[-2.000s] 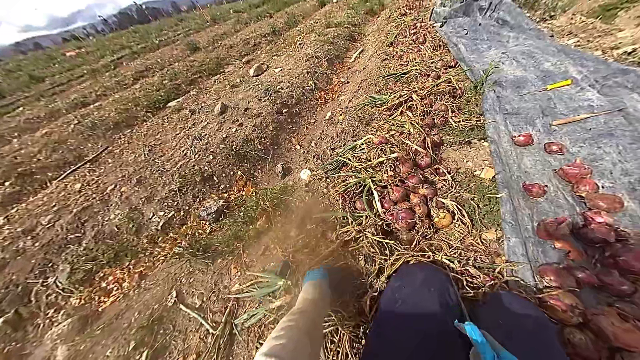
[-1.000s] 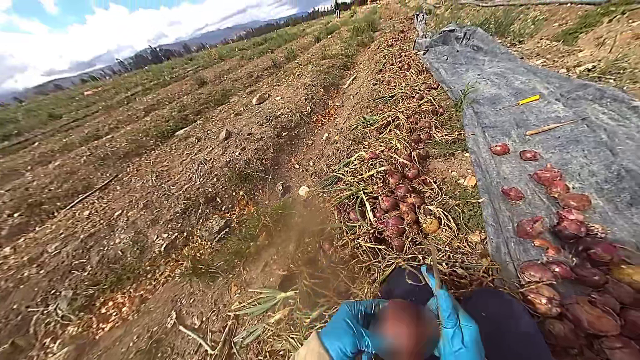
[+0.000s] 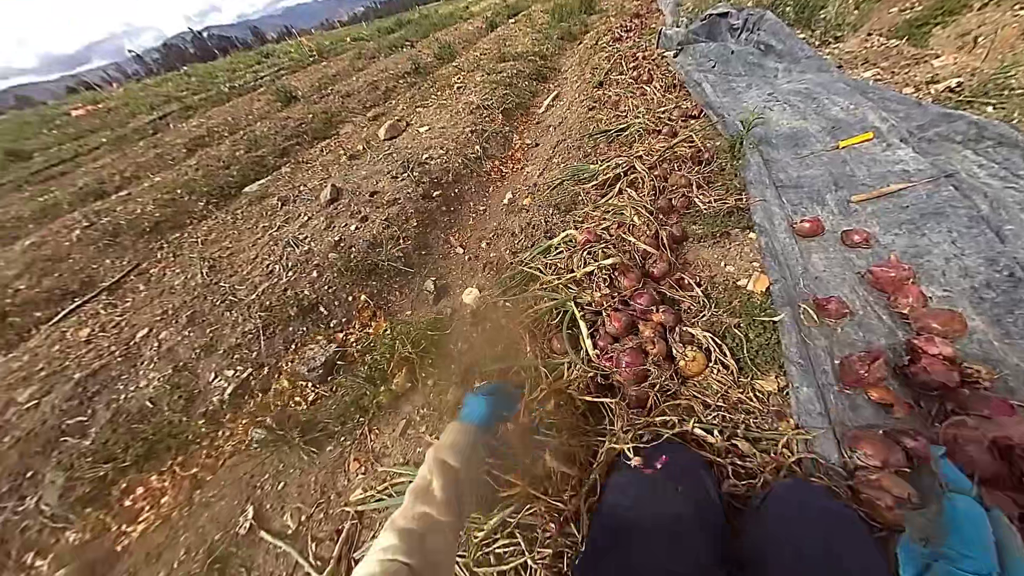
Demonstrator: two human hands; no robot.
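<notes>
My left hand (image 3: pixel 491 404), in a blue glove under a beige sleeve, is stretched over the dried onion tops left of my knees; it is blurred, and I cannot tell whether it holds anything. At the lower right edge, my right hand (image 3: pixel 948 516), also blue-gloved, is beside the trimmed red onions (image 3: pixel 876 448) on the grey sheet (image 3: pixel 816 384); its fingers are blurred. Ahead of my knees lies a pile of red onions (image 3: pixel 632 360) with dry leaves attached, a yellowish onion (image 3: pixel 692 362) at its right side.
A yellow-handled knife (image 3: pixel 854 141) and a second knife with a wooden handle (image 3: pixel 876 194) lie on the sheet. The row of onions and dry tops (image 3: pixel 640 160) runs ahead along the sheet's left edge. Stones (image 3: pixel 391 130) and furrowed soil are at the left.
One second ago both hands were together before my knees around a round, blurred thing. Since then, they have parted: the left out to the left, the right over to the sheet's onions.
</notes>
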